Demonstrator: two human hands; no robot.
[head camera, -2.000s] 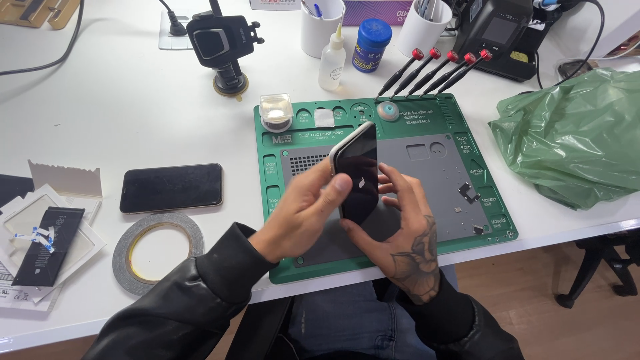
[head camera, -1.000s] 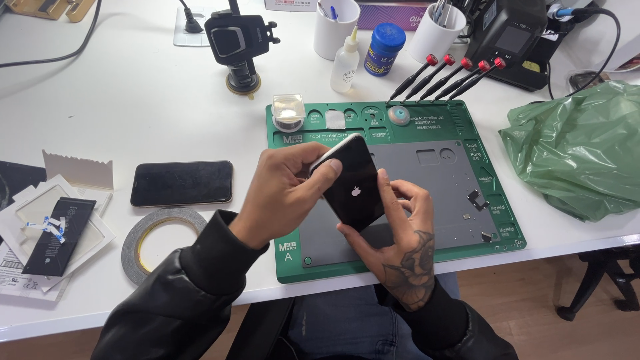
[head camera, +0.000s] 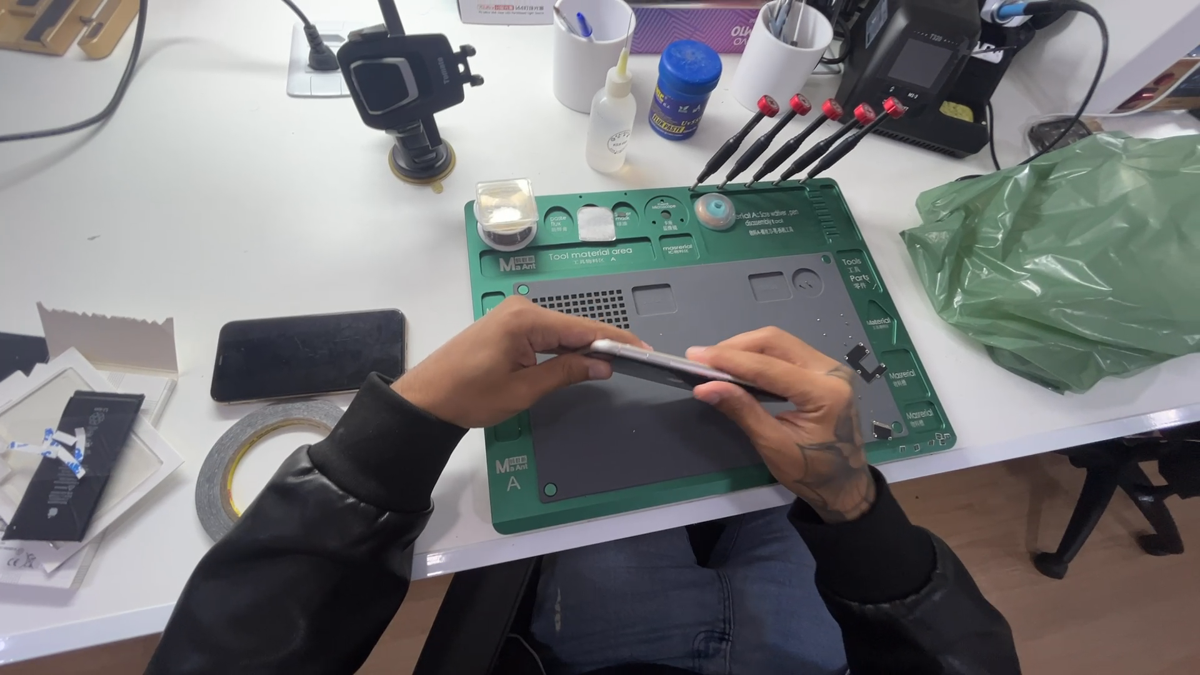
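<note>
Both of my hands hold a smartphone (head camera: 661, 364), seen nearly edge-on, above a green repair mat (head camera: 600, 511) with a grey metal plate (head camera: 619, 431). My left hand (head camera: 516, 361) pinches its left end between thumb and fingers. At the right end, my right hand (head camera: 787, 403) grips it the same way. The phone's screen is mostly hidden at this angle. Small black parts (head camera: 864, 362) lie on the right of the plate. A second smartphone (head camera: 307, 354) lies flat, dark side up, left of the mat.
A tape roll (head camera: 214, 478) and a phone battery (head camera: 80, 469) on papers lie left. Behind the mat stand a phone holder (head camera: 398, 80), a dropper bottle (head camera: 612, 122), a blue jar (head camera: 684, 89) and several screwdrivers (head camera: 797, 150). A green plastic bag (head camera: 1069, 262) sits at right.
The held phone has tilted from showing its lit logo screen to nearly edge-on. My two hands have moved to its opposite ends and still hold it.
</note>
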